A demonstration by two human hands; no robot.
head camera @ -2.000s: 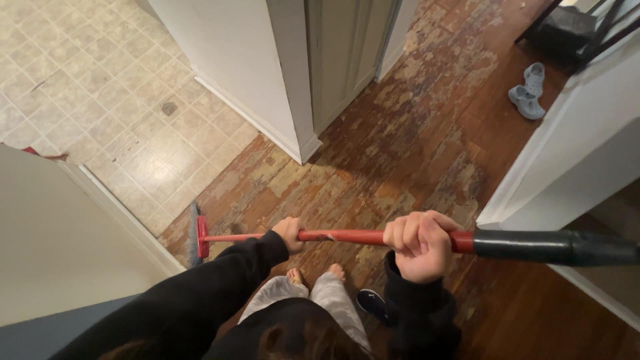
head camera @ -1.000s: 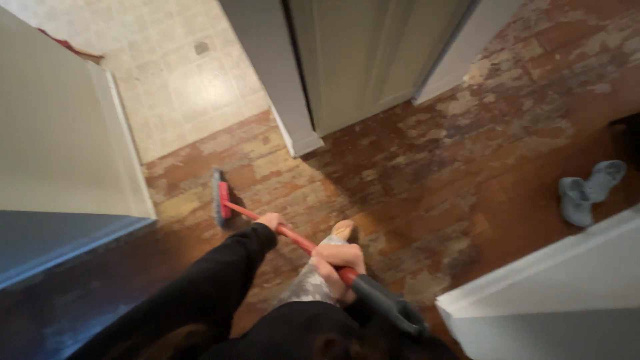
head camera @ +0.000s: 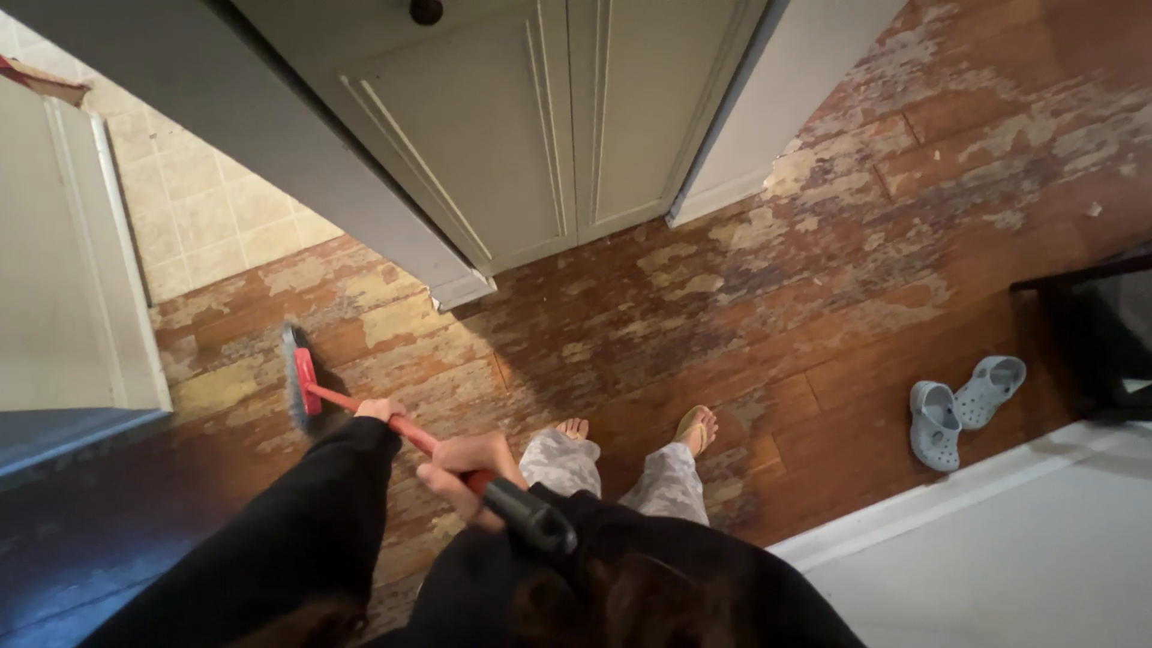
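A push-type broom with a red head (head camera: 308,382) and grey bristles rests on the worn wood-look floor (head camera: 630,333) at the left. Its red handle (head camera: 335,397) slants toward my body and ends in a dark grey grip (head camera: 529,513). Around the lower part of the handle, nearer the head, my left hand (head camera: 382,410) is closed. My right hand (head camera: 474,477) wraps the handle just before the dark grip, close to my torso. Black sleeves cover both arms.
Panelled closet doors (head camera: 504,135) and a white wall corner with baseboard (head camera: 463,292) stand ahead. Pale tiles (head camera: 216,207) lie beyond at upper left. Light blue clogs (head camera: 936,425) sit at right near a dark piece of furniture (head camera: 1093,333) and a wall. My sandalled feet (head camera: 697,432) are below.
The handle has gone from nearly level to slanting down toward my torso, with my right hand drawn in closer. The view has shifted, showing more of the closet doors.
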